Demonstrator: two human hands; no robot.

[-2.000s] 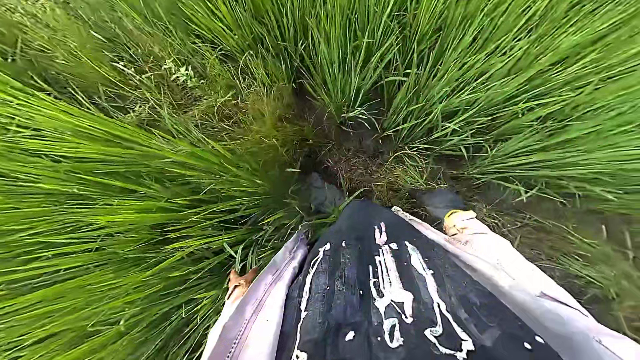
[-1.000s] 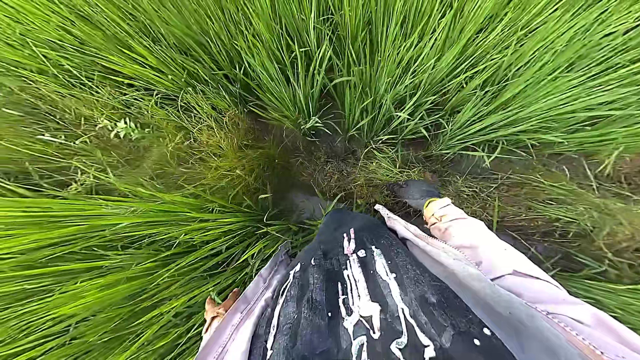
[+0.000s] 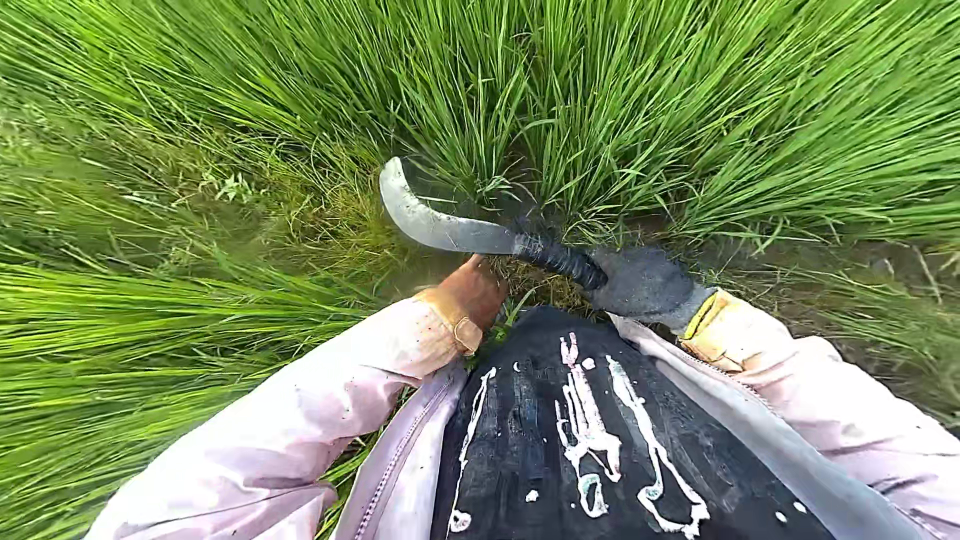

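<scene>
A sickle with a curved metal blade [image 3: 442, 225] and a black-wrapped handle lies across the middle of the view, its tip pointing up and left. My right hand [image 3: 645, 285], in a dark grey glove with a yellow edge, grips the handle end. My left hand [image 3: 477, 289] is below the blade, close to the handle's front end, beside wet soil and low weeds; its fingers are partly hidden and I see nothing clearly held in it. Tall green grass-like plants [image 3: 480, 112] stand just beyond the blade.
More tall plants [image 3: 150, 337] lean in from the left. Low weeds [image 3: 232, 187] grow in a strip at the upper left. Muddy, wet ground [image 3: 862, 262] runs to the right. My open jacket and dark shirt [image 3: 540, 420] fill the bottom middle.
The sickle's blade now shows plainly, held up in front of me. My left hand has come from the lower left in toward the middle, and my right hand is more fully in view.
</scene>
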